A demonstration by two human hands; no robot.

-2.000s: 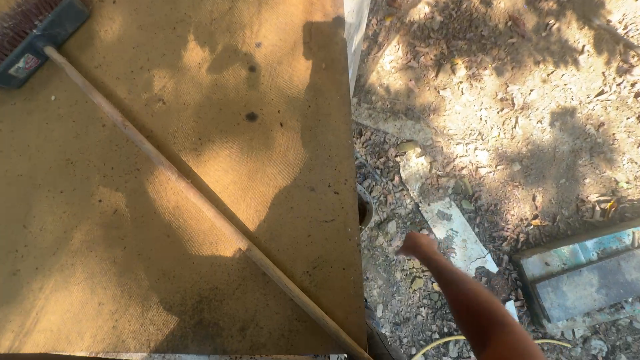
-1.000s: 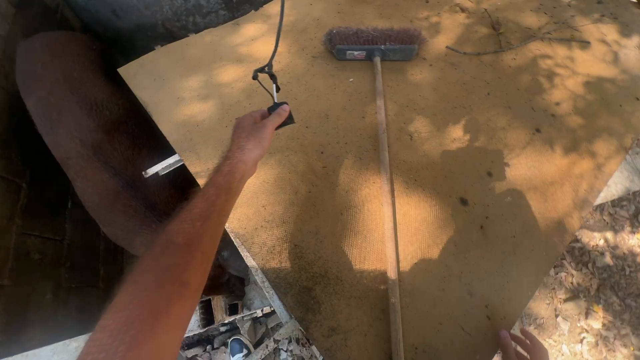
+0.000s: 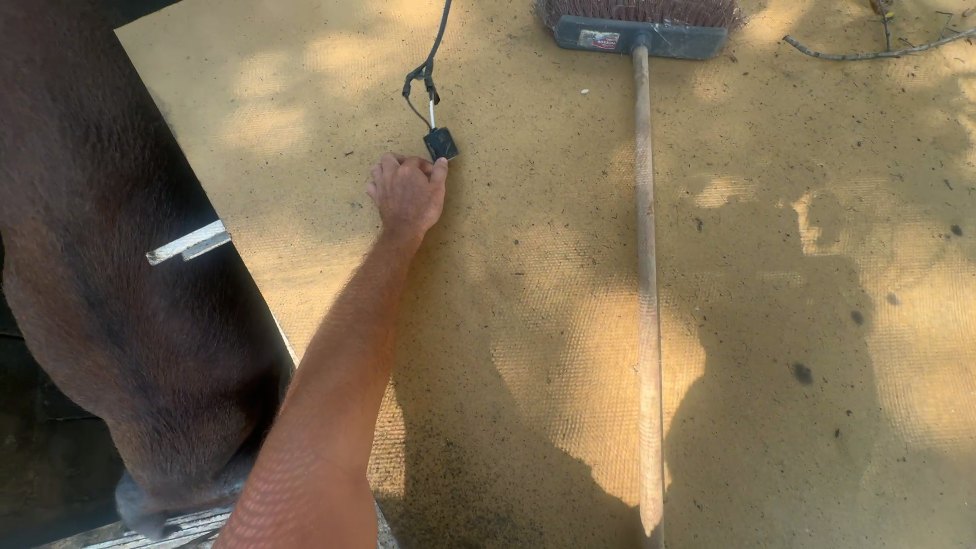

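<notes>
My left hand [image 3: 409,191] reaches up the left part of a tan textured board [image 3: 488,457]. Its thumb and fingertips are at the lower edge of a small black box-like piece [image 3: 440,144], which hangs on a dark cord [image 3: 438,46] with a knotted loop and a short white part. To the right a push broom lies on the board, its wooden handle [image 3: 646,252] running toward me and its dark head [image 3: 640,38] with reddish-brown bristles at the top. My right hand is out of view.
A dark brown, short-haired animal [image 3: 114,252] stands close along the board's left edge. Pale wooden strips [image 3: 189,242] jut out from that edge over its body. A thin twig [image 3: 884,55] lies at the upper right. Shadows and sun patches cross the board.
The view is closer over the board and the broom. My left hand remains at the black piece on the cord. My right hand, at the lower right edge one second ago, has left the view.
</notes>
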